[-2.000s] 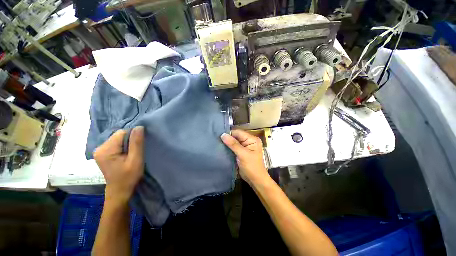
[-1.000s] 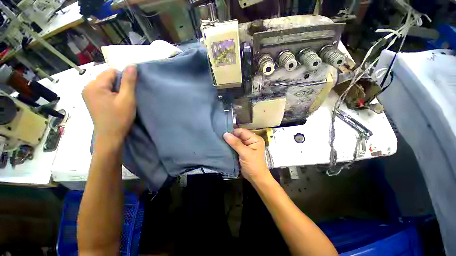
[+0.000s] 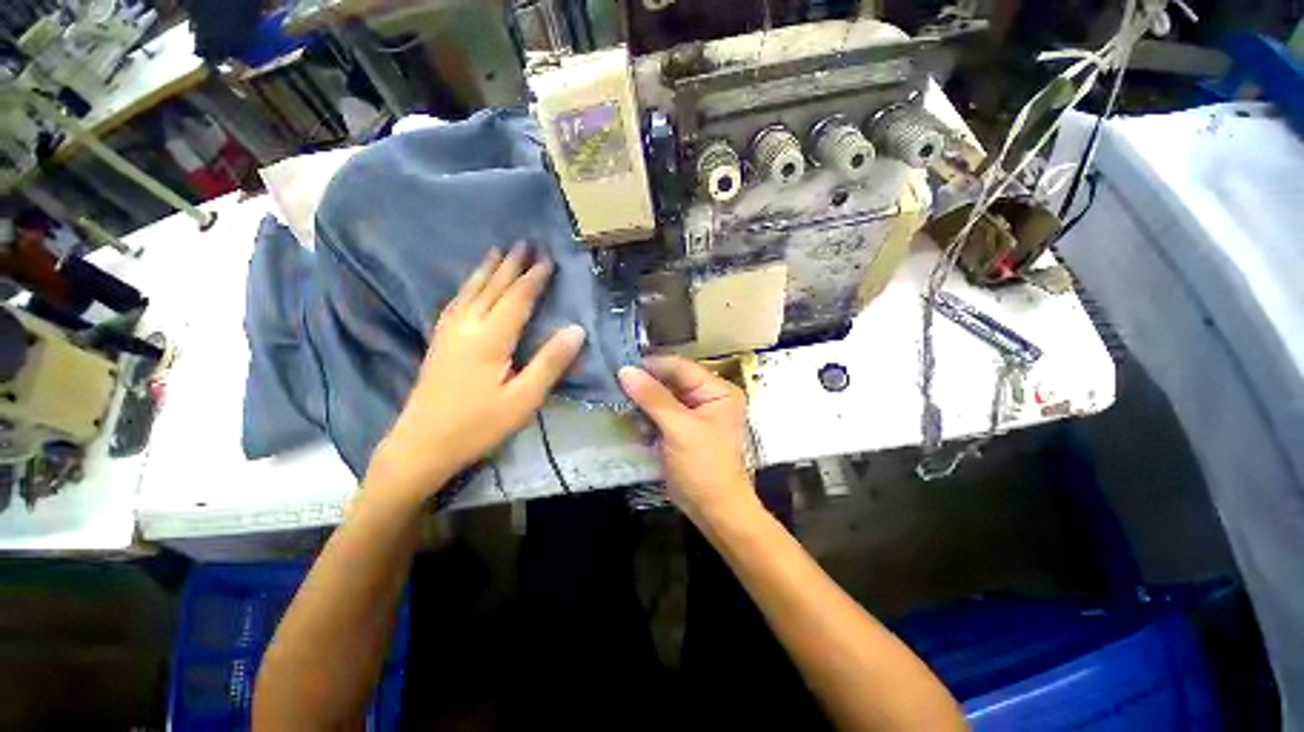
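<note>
A blue-grey garment panel (image 3: 429, 200) lies bunched on the white machine table, its right edge at the needle area of the overlock machine (image 3: 801, 215). My left hand (image 3: 486, 365) lies flat on the panel with its fingers spread. My right hand (image 3: 694, 415) pinches the panel's near right corner between thumb and fingers, just in front of the presser foot area. A white piece (image 3: 296, 189) shows partly behind the panel. The needle itself is hidden.
A thin metal tool (image 3: 987, 326) and pale cords (image 3: 930, 372) lie right of the machine. Another cream machine (image 3: 65, 379) stands at the left. A blue basket (image 3: 229, 644) is under the table at left, and blue bins (image 3: 1101, 672) are at lower right.
My left hand has let go of its raised grip and now lies flat on the panel, further right. The panel has moved away from me, with its near edge now on the table.
</note>
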